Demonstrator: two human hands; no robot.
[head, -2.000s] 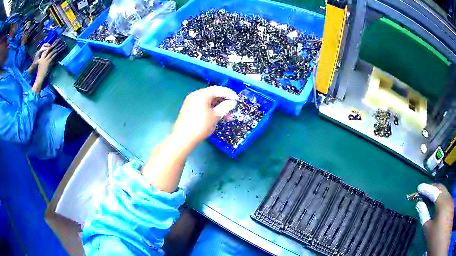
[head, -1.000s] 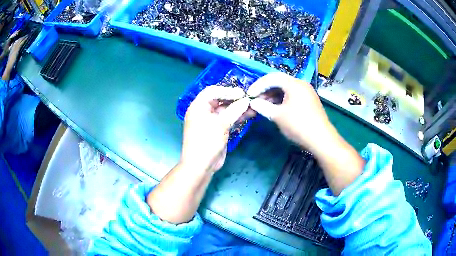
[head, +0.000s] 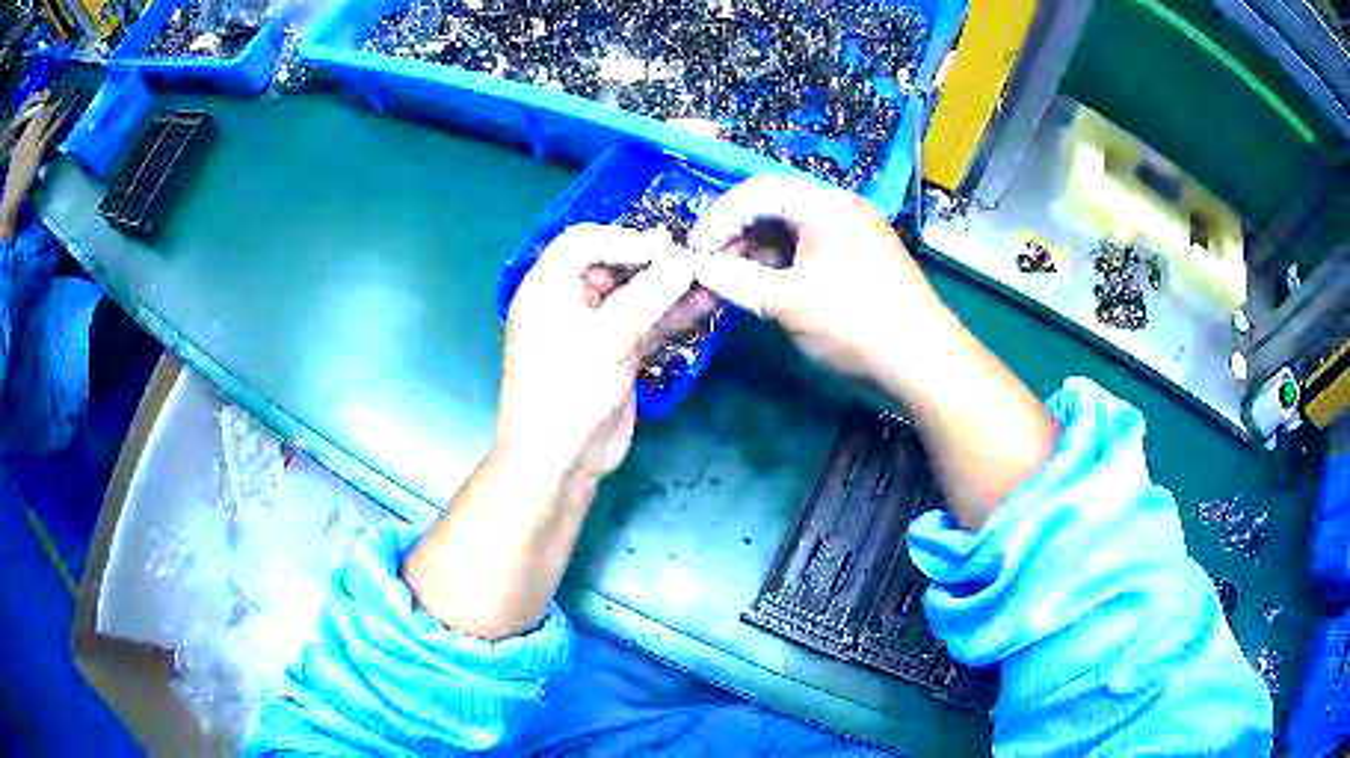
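My left hand point(head: 570, 333) and my right hand point(head: 851, 289) meet fingertip to fingertip over the small blue bin point(head: 533, 264), which holds small metal parts. Thumbs and fingers of both hands are pinched on a tiny metal part point(head: 694, 255); the fingertips hide most of it. White finger cots cover the tips. Black slotted plastic housings point(head: 851, 555) lie side by side on the green bench, partly under my right forearm and sleeve.
A large blue bin point(head: 444, 96) heaped with parts stands behind. The bench press point(head: 948, 222), with a cream fixture point(head: 1140, 185) and part piles, is at right. Loose contacts point(head: 1232, 526) lie at lower right. Another person's hand point(head: 27, 141) shows at far left.
My right hand has come from the loose contacts at the right to my left hand, which has left the small bin's contents. Since one second ago both joined hands have shifted slightly left.
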